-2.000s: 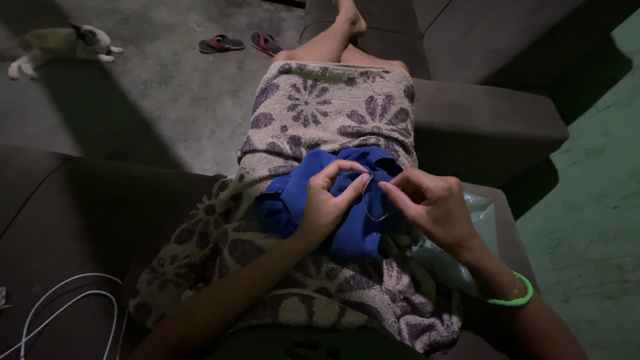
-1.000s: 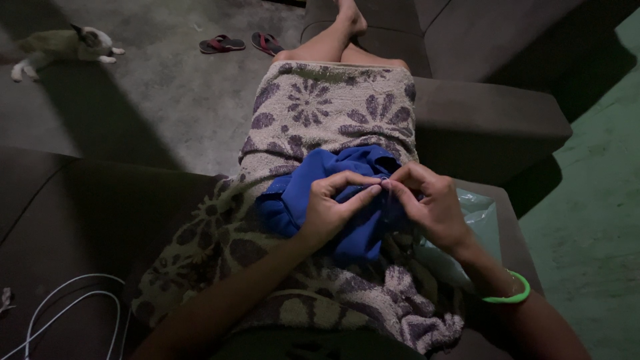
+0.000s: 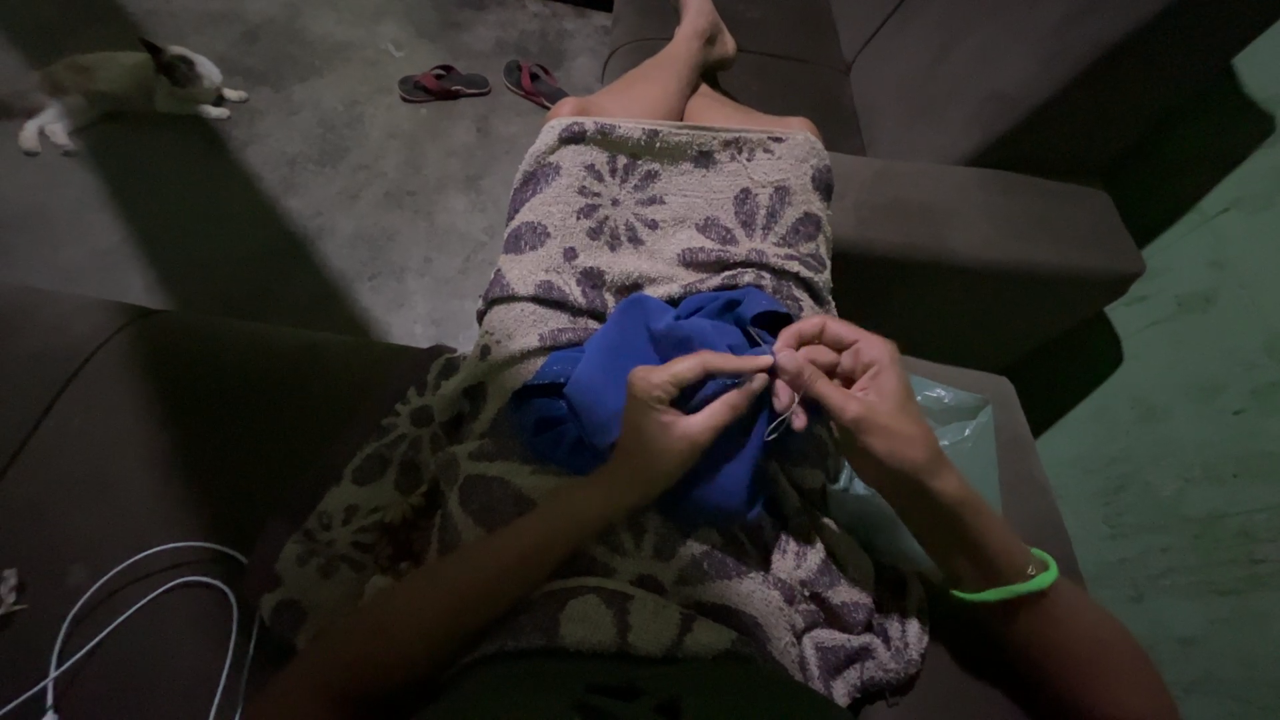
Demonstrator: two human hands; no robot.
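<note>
A blue cloth (image 3: 640, 365) lies bunched on a flower-patterned towel (image 3: 620, 215) over my lap. My left hand (image 3: 690, 405) rests over the cloth, its thumb and index finger nearly together at the cloth's right part. Right beside those fingertips, my right hand (image 3: 845, 385) pinches something tiny at the same spot; whether it is a needle is too small to tell. A thin pale thread (image 3: 783, 418) hangs in a loop below the right fingers. A green band circles my right wrist.
A clear plastic bag (image 3: 965, 430) lies on the sofa to the right. White cable (image 3: 150, 550) loops at lower left. Beyond my lap are the sofa's armrest (image 3: 980, 215), a pair of flip-flops (image 3: 445, 84) on the floor and, at upper left, a cat (image 3: 130, 85) lying down.
The thread, draped over the cloth two seconds ago, now hangs in a small loop under my right fingers. Both hands stay close together over the blue cloth.
</note>
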